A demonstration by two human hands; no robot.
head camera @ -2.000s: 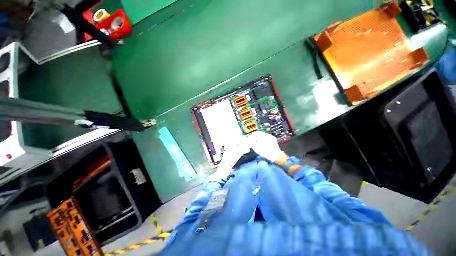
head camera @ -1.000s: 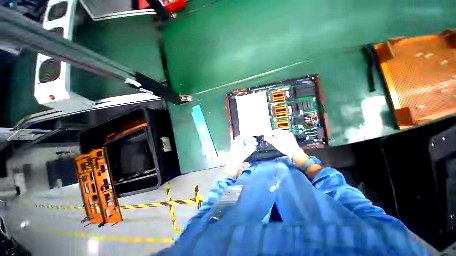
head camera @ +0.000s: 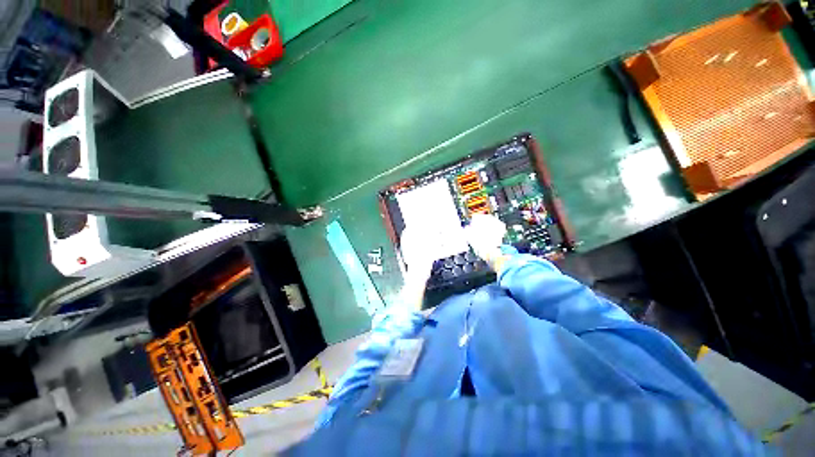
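Observation:
The populated circuit board (head camera: 514, 192) lies in its dark reddish-edged carrier on the green bench, with a large white block (head camera: 427, 203) and a row of orange components. My left hand (head camera: 431, 245), in a white glove, is over the lower part of the white block and blends with it. My right hand (head camera: 486, 234), also white-gloved, is over the board just below the orange components. The fingers of both hands are blurred; whether they grip anything is not visible. A black part with a cell-like pattern (head camera: 456, 268) shows at the board's lower edge, below the hands.
A pale-blue strip (head camera: 353, 266) and small light pieces (head camera: 375, 261) lie left of the board. An orange perforated tray (head camera: 733, 98) lies right. A black tote (head camera: 308, 308) and orange cover plate (head camera: 195, 388) stand lower left. A red bin (head camera: 255, 43) is upper left; black bins (head camera: 751, 286) lower right.
My hands have moved up over the board, and more of the black patterned part shows below them. The small light pieces beside the strip show now. The camera view has shifted and tilted.

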